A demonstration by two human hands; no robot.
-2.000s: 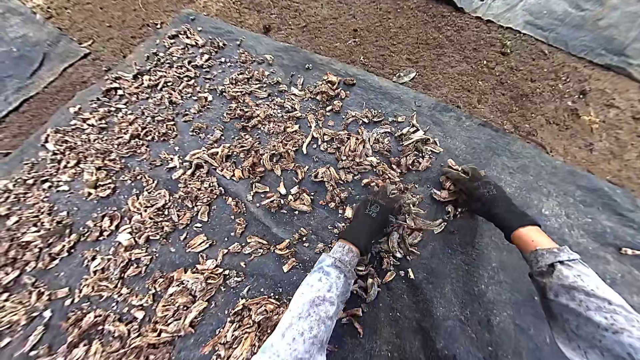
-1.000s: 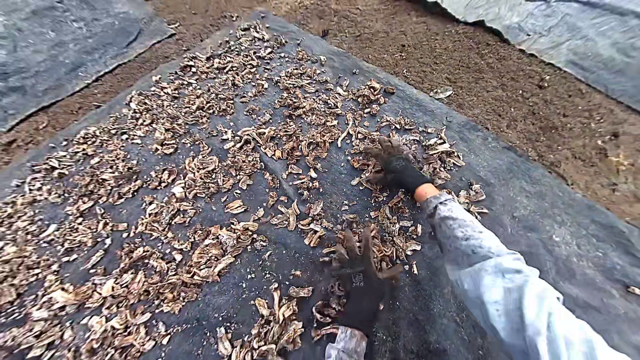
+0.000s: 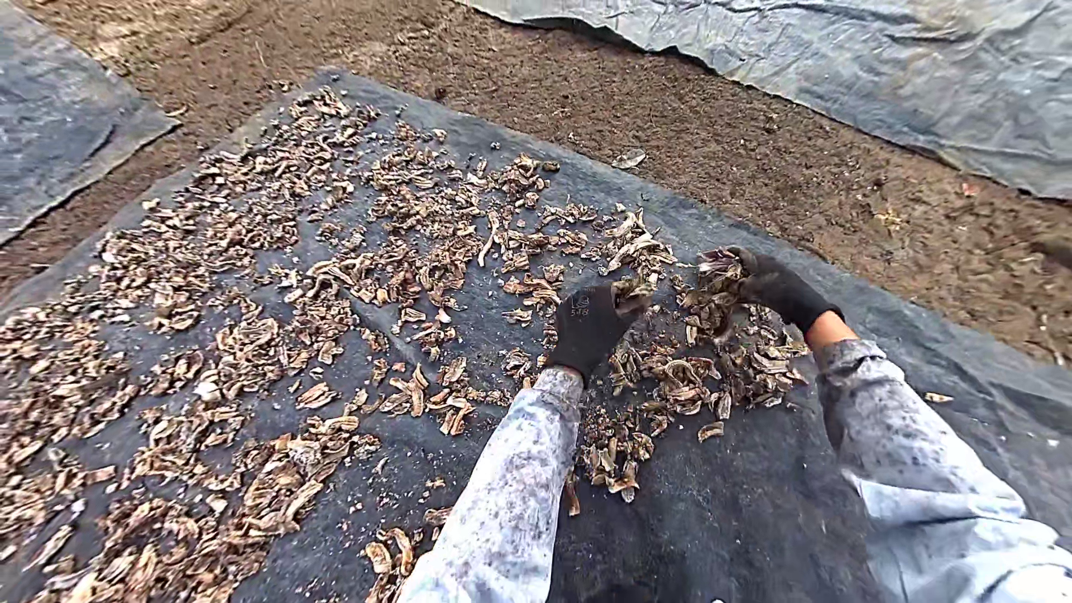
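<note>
Brown, shrivelled dried pieces (image 3: 251, 343), which look like plant matter, lie scattered over a dark ground sheet (image 3: 720, 519). My left hand (image 3: 593, 325), in a black work glove, is curled at the near side of a loose heap, with some pieces at its fingers; its grip is partly hidden. My right hand (image 3: 775, 285), gloved the same way, is closed on a clump of dried pieces (image 3: 718, 280) just above the heap's right side. More pieces (image 3: 687, 381) lie piled below and between the two hands.
Bare brown soil (image 3: 754, 159) runs along the sheet's far edge. Past it lies another grey sheet (image 3: 921, 75) at the upper right, and one more sheet (image 3: 59, 126) at the upper left. A flat pale scrap (image 3: 629, 159) rests by the sheet's edge.
My right hand has moved right from the middle of the pieces and has taken hold of a clump. My left hand, spread open one second ago, has moved up and its fingers have curled.
</note>
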